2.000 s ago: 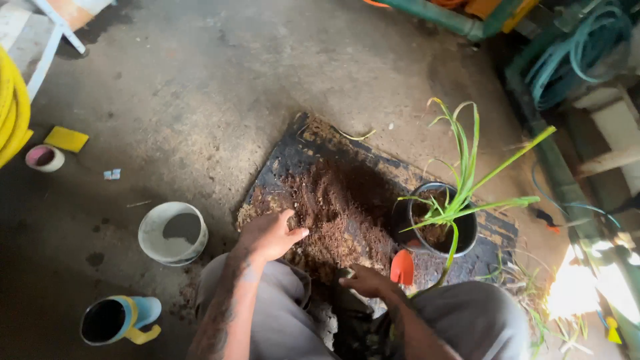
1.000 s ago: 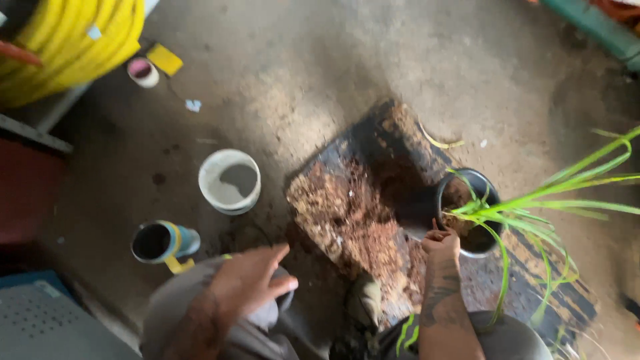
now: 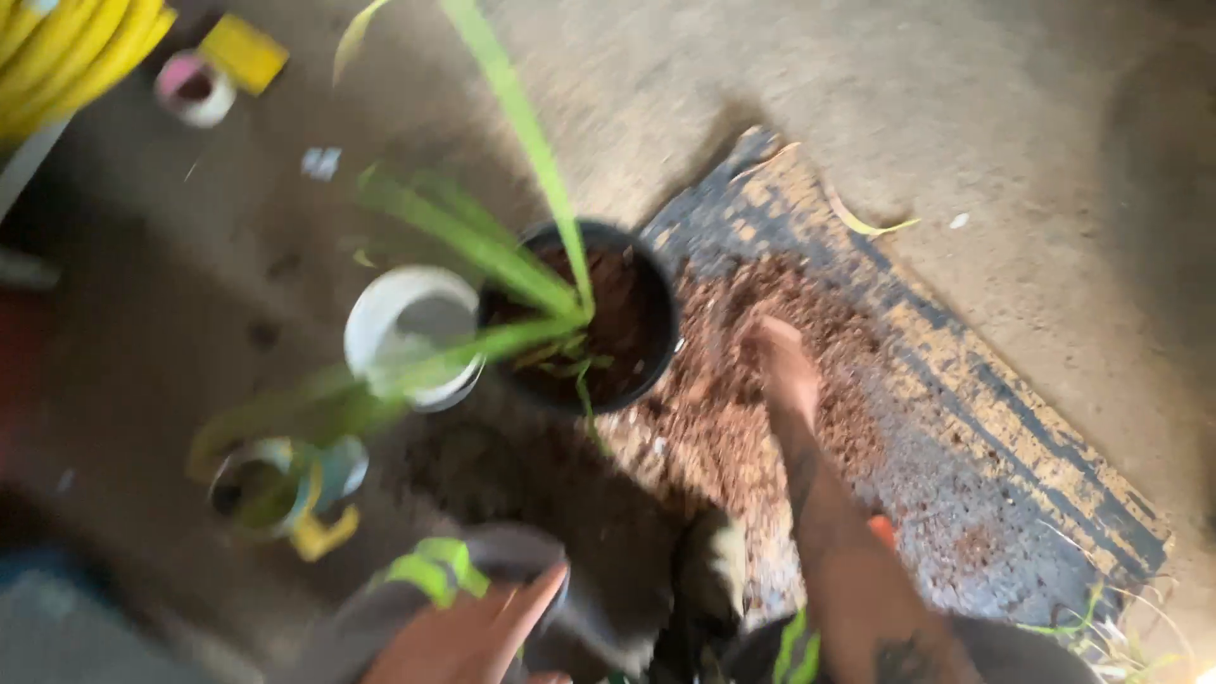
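The black plant pot [image 3: 655, 332] with a long-leaved green plant [image 3: 532, 275] and brown soil in it stands at centre, beside the board's left edge. Right of it, my right hand [image 3: 784, 356] reaches down into loose brown soil [image 3: 703, 418] on the worn black board [image 3: 959, 361]; whether its fingers hold any soil is hidden by blur. My left hand [image 3: 475, 627] is low over my left knee, below the pot, with its thumb apart and nothing visible in it. A bit of an orange tool [image 3: 882, 530] shows beside my right forearm.
A white bucket [image 3: 366, 332] stands just left of the pot. Below it is a blue and yellow container [image 3: 342, 470] with a yellow handle. At upper left are a coiled yellow hose [image 3: 76, 57], a yellow block [image 3: 243, 53] and a small white and pink container [image 3: 195, 90].
The potted plant has moved from the board's right part to its left side, next to the bucket. My right hand has left the pot and is now at the soil on the board.
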